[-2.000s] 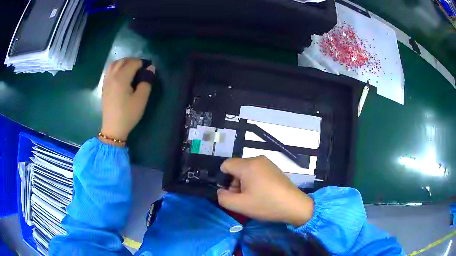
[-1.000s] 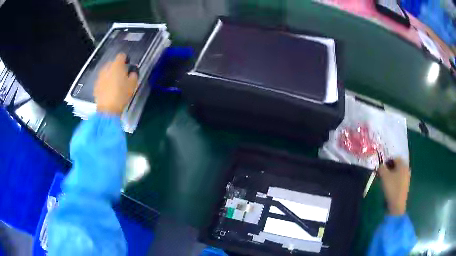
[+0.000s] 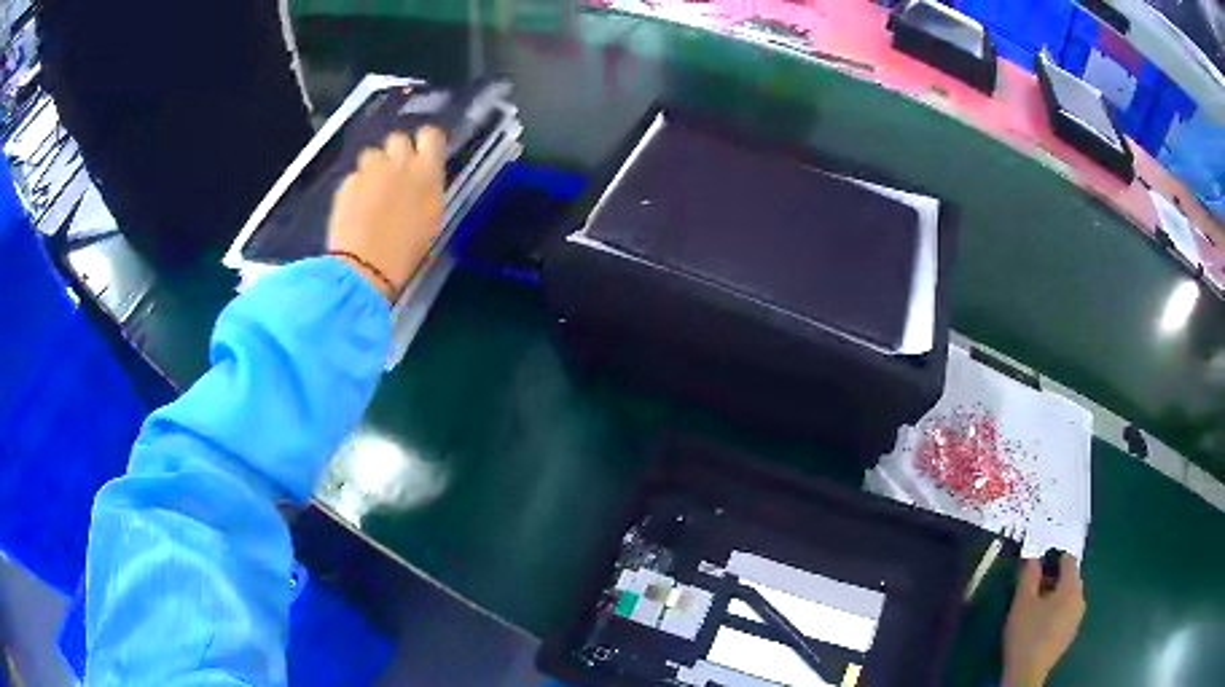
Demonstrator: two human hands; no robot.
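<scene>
A stack of dark display assemblies and white sheets point(image 3: 427, 298) stands at upper left. My left hand point(image 3: 390, 201) lies over its top and grips the top display assembly point(image 3: 302, 201), which looks blurred and slightly shifted on the white sheet beneath. My right hand point(image 3: 1045, 624) is at lower right, at the near edge of a white paper sheet point(image 3: 1061, 463); a dark cot shows at its fingertips, and whether it holds anything is unclear. The open tablet housing point(image 3: 672, 604) lies in a black tray point(image 3: 793, 503) at bottom centre, partly cut off, untouched. Small red pieces point(image 3: 967, 459) lie on the paper.
A thick black block point(image 3: 726, 356) with a dark screen point(image 3: 766, 228) on a white sheet stands behind the tray. A blue container point(image 3: 517, 228) lies between block and stack. A pale stick point(image 3: 983, 569) lies beside the tray. A pink-red surface with dark units runs across the back.
The view has swung up and left. My left hand has gone from the bench to the stack, whose top unit has shifted. My right hand has left the housing for the paper's edge.
</scene>
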